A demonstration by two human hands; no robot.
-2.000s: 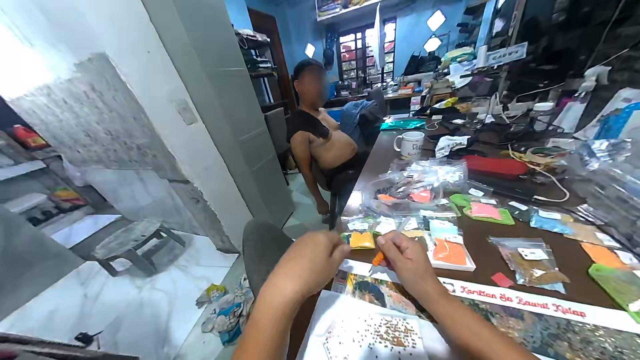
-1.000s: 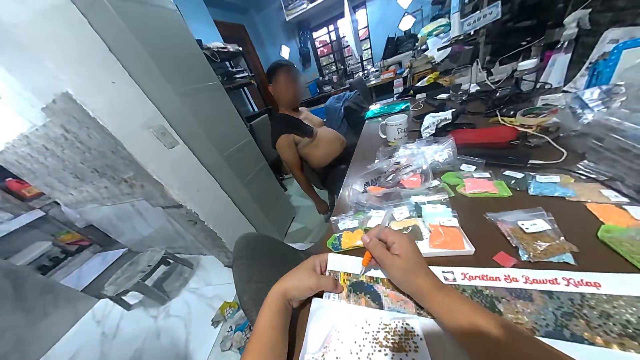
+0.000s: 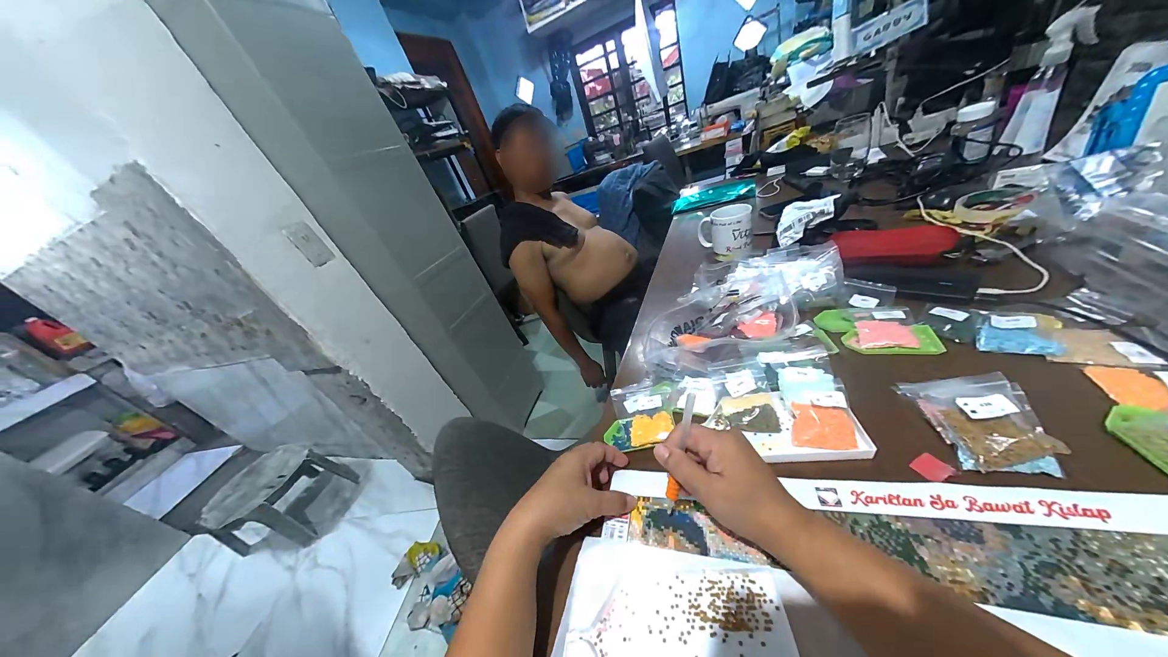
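My right hand (image 3: 716,474) grips a diamond-painting pen (image 3: 675,470) with an orange lower part, its tip down at the upper left of the diamond-painting canvas (image 3: 958,566). Beside it, my left hand (image 3: 579,493) rests at the canvas's top left corner, fingers curled, holding nothing that I can make out. Just below both hands lies a white tray (image 3: 630,630) scattered with small brown drills. Beyond them, small bags of yellow drills (image 3: 652,427) and orange drills (image 3: 823,426) lie by a white box lid.
A bag of brown drills (image 3: 995,424) and a pink wax square (image 3: 933,467) lie right of the lid. Farther back are a white mug (image 3: 730,230), a red case (image 3: 894,244) and clear plastic bags (image 3: 766,283). A seated person (image 3: 575,246) is beyond the table's left edge.
My left hand has come down from near the yellow bag to the canvas corner. The pen in my right hand has moved from beside the small bags to the canvas and stands more upright.
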